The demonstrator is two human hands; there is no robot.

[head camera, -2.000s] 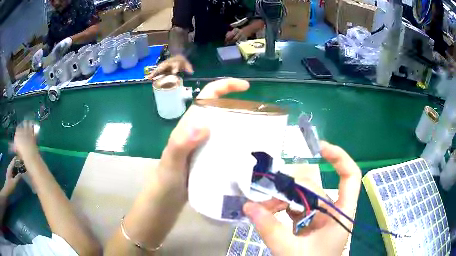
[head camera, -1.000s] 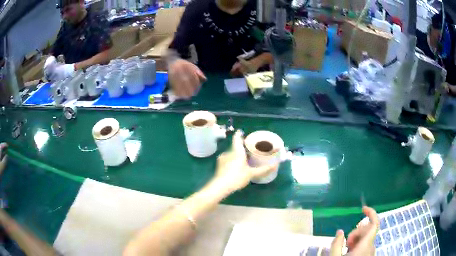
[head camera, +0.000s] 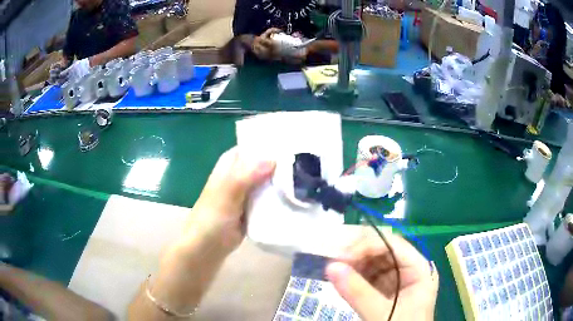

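Note:
My left hand [head camera: 220,207] holds a white product body [head camera: 267,213] raised in front of me, its side opening facing me. A black connector [head camera: 330,197] sits at that opening, with blue and dark wires hanging to the right. My right hand [head camera: 383,276] is at the lower right of the body, behind the wires. Its thumb and fingers hold a small grey-blue sticker [head camera: 310,266] by the body's lower edge; whether the sticker touches the body cannot be told. The label sheet in use [head camera: 308,299] lies below, partly hidden by my right hand.
Beige cardboard [head camera: 125,251] lies under my hands. A product body [head camera: 377,178] with wires stands on the green belt ahead, others at the right. A thick stack of label sheets [head camera: 502,269] is at right. Grouped housings [head camera: 166,75] and two co-workers are across the line.
My left hand has lifted a product body from the belt towards me. My right hand has moved left to it. The bodies seen on the belt one second ago have shifted or gone.

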